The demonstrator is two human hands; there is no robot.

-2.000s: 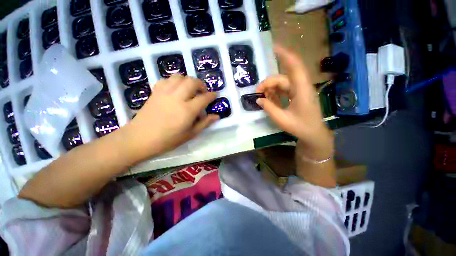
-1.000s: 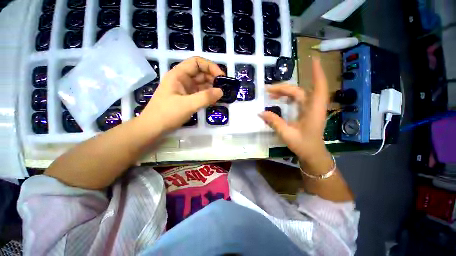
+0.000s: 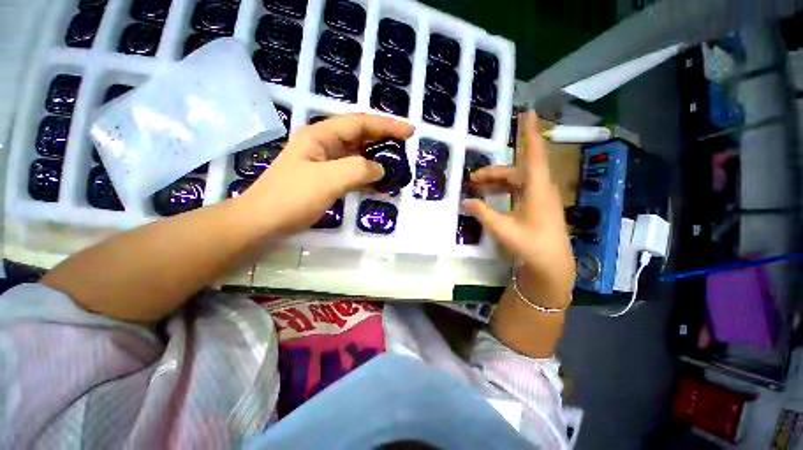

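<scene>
My left hand (image 3: 326, 171) holds a black glossy watch housing (image 3: 388, 167) between thumb and fingers, above the tray, with its round ring detail facing up. My right hand (image 3: 526, 206) is over the tray's right end with thumb and fingers apart; whether something tiny is at its fingertips cannot be told. The white blister tray (image 3: 423, 235) holds two long rows of pockets with black housings in them. One housing (image 3: 378, 216) lies in a pocket just below my left hand. A translucent adhesive sheet (image 3: 189, 119) with small dark dots lies on the tray at the left.
A blue box (image 3: 601, 211) with black knobs, a gauge and a white plug (image 3: 650, 235) stands right of the tray. A white tube (image 3: 577, 134) lies above it. A brown cardboard piece (image 3: 566, 170) lies between tray and box. Purple and red items are at the far right.
Two seconds ago my left hand was down at a pocket; it now holds a housing above the tray. A housing seen tilted at the tray's right end one second ago no longer shows there.
</scene>
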